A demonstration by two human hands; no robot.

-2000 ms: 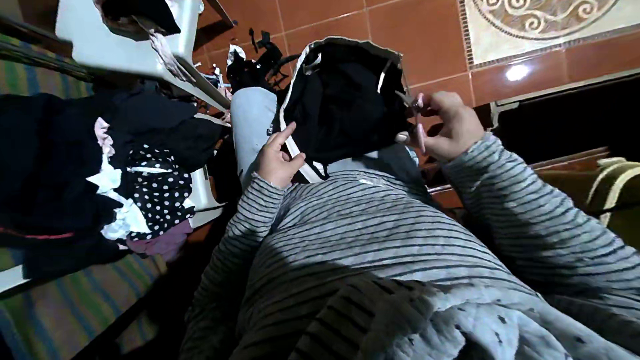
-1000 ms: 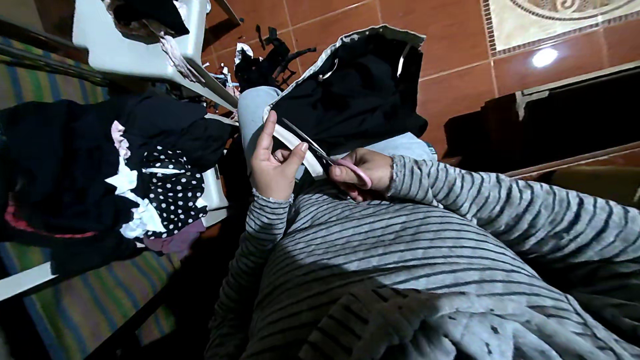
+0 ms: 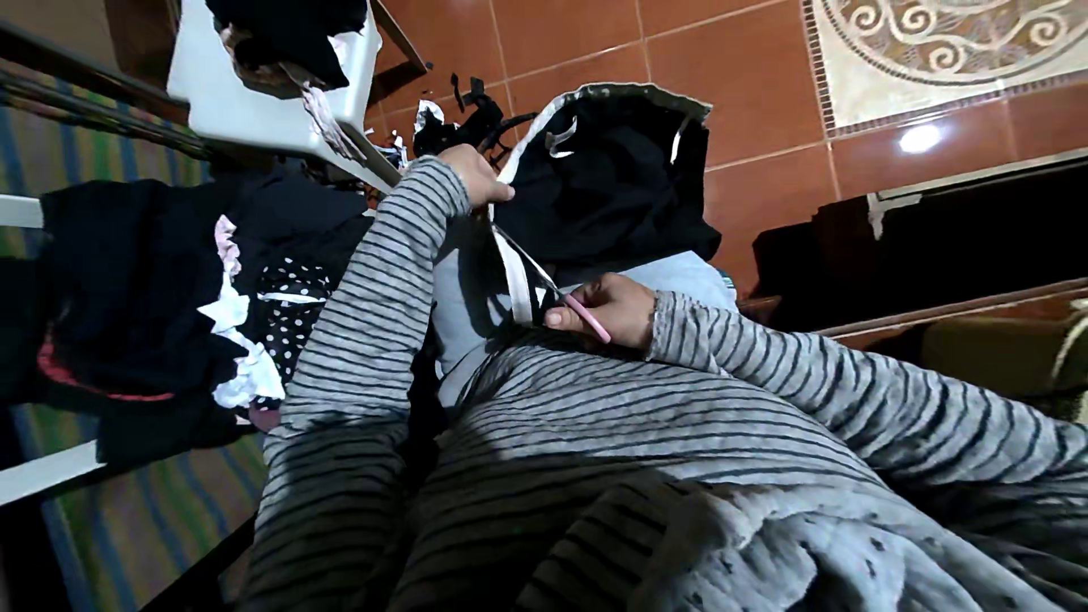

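Black fabric (image 3: 612,187) with a pale edge band lies over my lap and knees. My left hand (image 3: 478,177) grips the white band (image 3: 512,276) at the fabric's left edge, fingers pointing down toward the right. Pink-handled scissors (image 3: 586,316) are in my right hand (image 3: 614,309), near my waist. Their blades point up and left along the white band, below my left hand. Whether the blades touch the band I cannot tell. Short white strips show on the black fabric's upper part.
On the left, dark garments (image 3: 127,289) and a polka-dot cloth (image 3: 293,297) lie over a pale frame. A white plastic chair (image 3: 255,119) with dark cloth stands at upper left. Black straps or scraps (image 3: 476,115) lie behind the fabric on the tiled floor (image 3: 578,85).
My left hand has moved up and away along the white band. The scissors have come from the fabric's right side to its left edge near my waist.
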